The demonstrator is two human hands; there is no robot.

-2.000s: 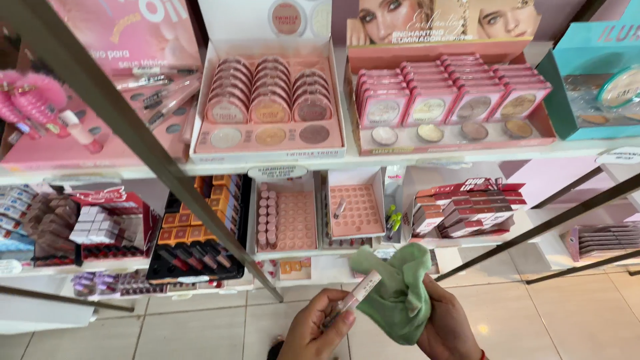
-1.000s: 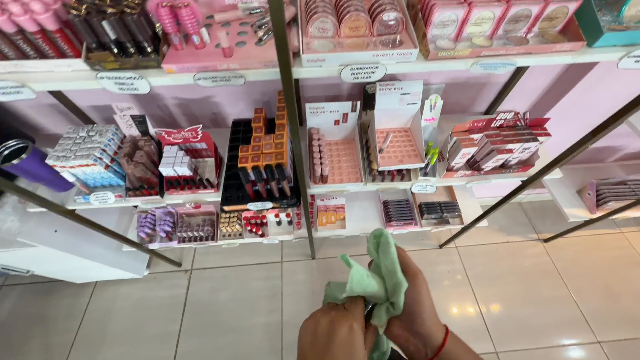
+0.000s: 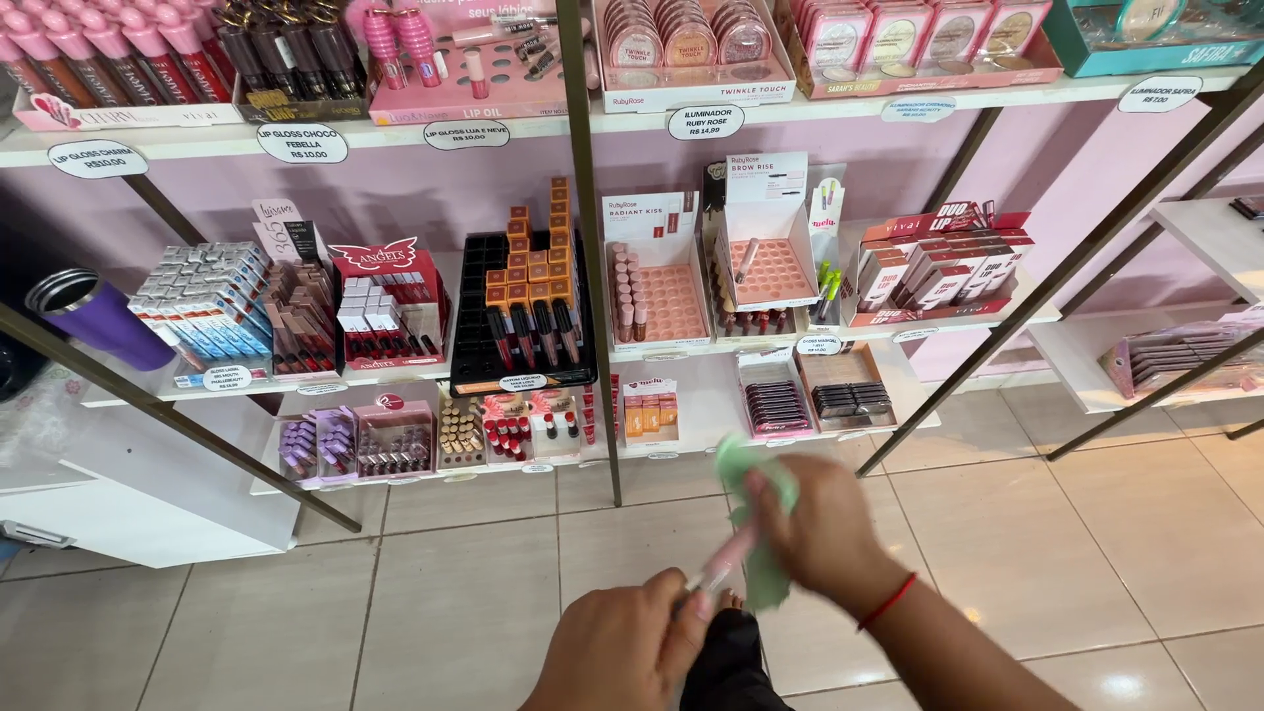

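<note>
My left hand (image 3: 627, 637) grips one end of a slim pink cosmetic tube (image 3: 729, 555), which slants up to the right. Around its other end, my right hand (image 3: 825, 533) holds a green cloth (image 3: 765, 578), pinched between thumb and fingers. A red cord circles my right wrist. Motion blurs the cloth and the tube. Above the hands, on the middle shelf, a display box with round holes (image 3: 770, 272) has one similar tube (image 3: 748, 261) lying in it, and a second box (image 3: 664, 306) has a column of tubes at its left side.
Metal shelf posts (image 3: 592, 247) slant through the view. White shelves bear lip gloss, compacts (image 3: 688, 39) and boxed lip products (image 3: 943, 267). An orange-and-black lipstick display (image 3: 523, 296) and a purple tumbler (image 3: 104, 321) are at the left. Below lies a tiled floor (image 3: 464, 592).
The tube, hidden in the cloth one second ago, shows again between my hands. My right hand has moved up and right, apart from my left. The view has swung left and down since the first frame.
</note>
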